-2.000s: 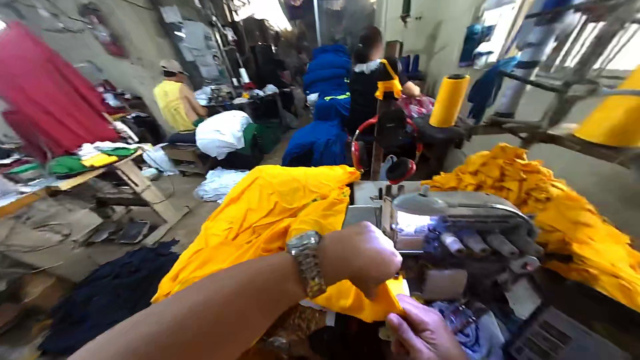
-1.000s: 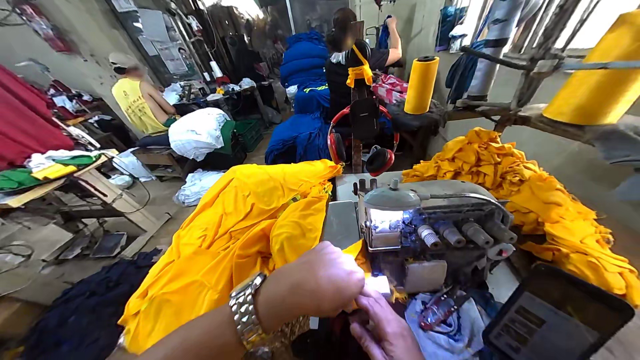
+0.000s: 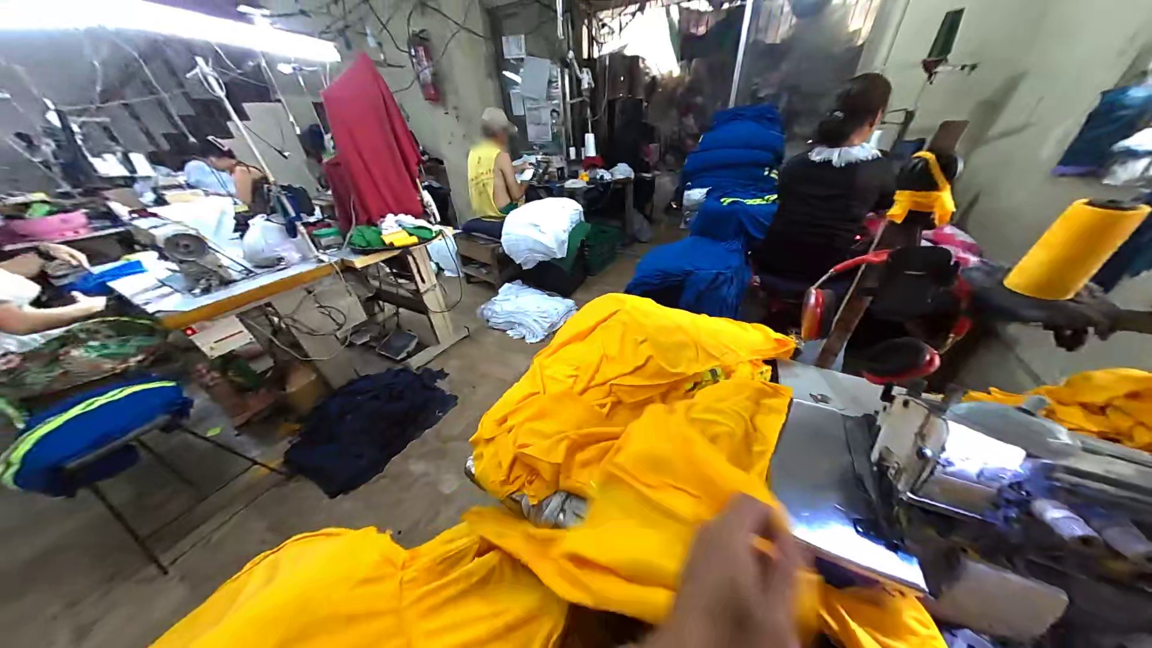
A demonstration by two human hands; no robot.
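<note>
My left hand (image 3: 738, 576), blurred, is at the bottom right of centre, its fingers curled on a piece of yellow fabric (image 3: 666, 486). That piece drapes over a larger heap of yellow cloth (image 3: 576, 387) beside the metal plate (image 3: 837, 486) of an industrial sewing machine (image 3: 981, 477). More yellow cloth (image 3: 360, 594) spreads along the bottom edge, left of the hand. Yellow fabric (image 3: 882, 616) also hangs below the plate's front edge. My right hand is out of sight.
A yellow thread cone (image 3: 1075, 247) and red ear muffs (image 3: 814, 310) stand behind the machine. Dark cloth (image 3: 369, 427) lies on the floor near a stool with a blue cover (image 3: 99, 432). Several people sit at work; blue bundles (image 3: 693, 270) are stacked beyond.
The view has swung left. My right hand, at the machine beside my left hand a second ago, has gone from view. Yellow cloth now spreads across the bottom.
</note>
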